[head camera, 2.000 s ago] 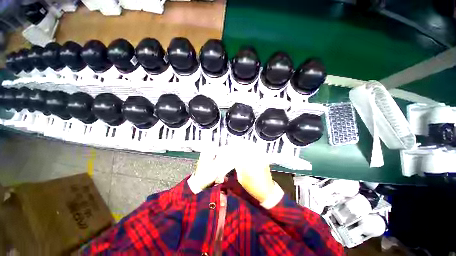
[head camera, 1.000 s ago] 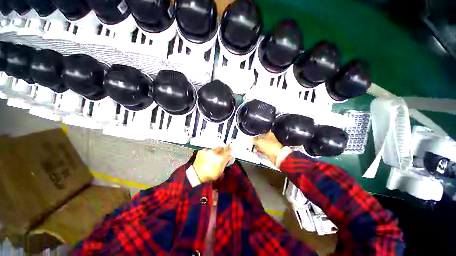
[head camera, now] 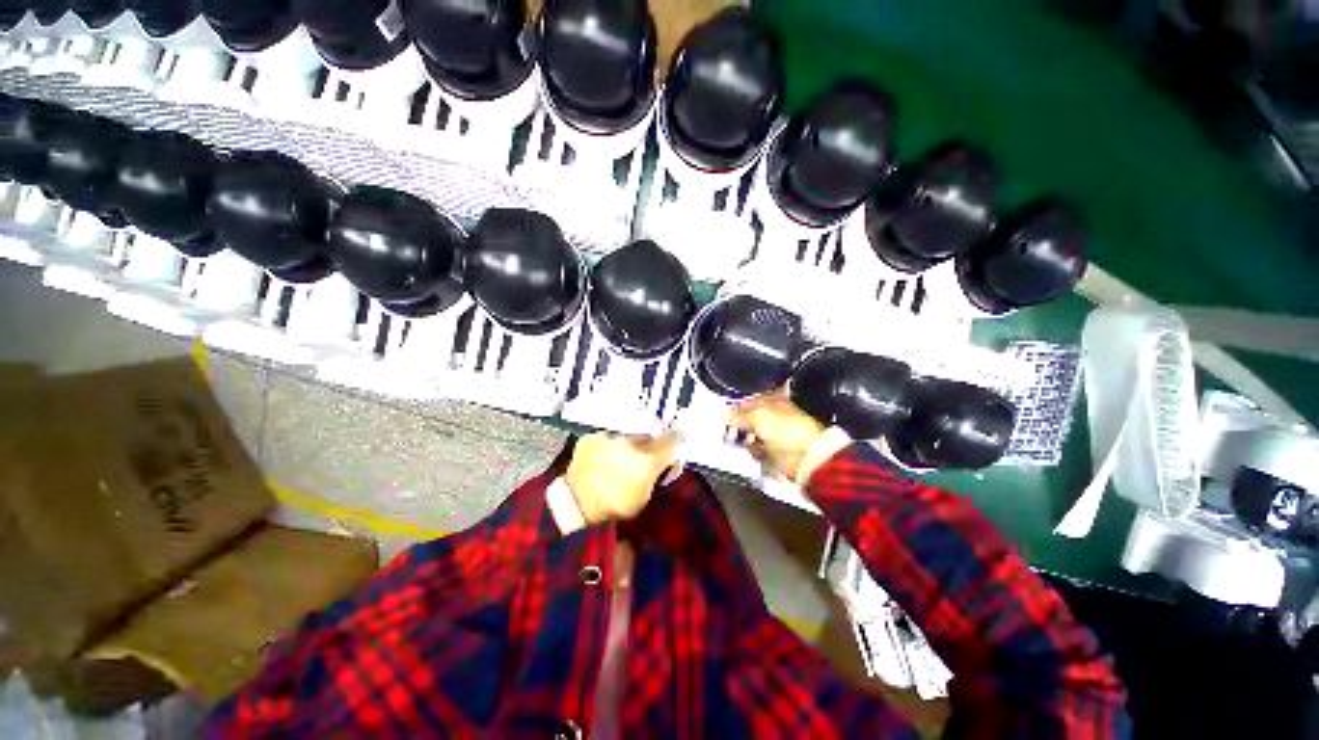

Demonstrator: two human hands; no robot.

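Observation:
Two long rows of security cameras with glossy black heads on white slotted bases stand before me. My right hand [head camera: 775, 434] touches the white base just under one black head [head camera: 746, 344] in the near row. My left hand [head camera: 619, 474] is at the bench edge, left of it, with thumb and fingers pinched together. Something small and white shows at its fingertips [head camera: 674, 451]; it is too overexposed to name. Whether my right fingertips hold anything cannot be told.
A perforated white panel [head camera: 1044, 401] lies at the row's right end, beside a translucent white strip loop [head camera: 1143, 412]. White camera parts [head camera: 1204, 555] lie at the right edge. An open brown carton [head camera: 138, 499] is on the floor at left. More white parts [head camera: 890, 636] are below the bench.
My hands have moved from close together to apart, the right now against a near-row camera base. The view has moved closer to the rows. In the last second the hands barely moved.

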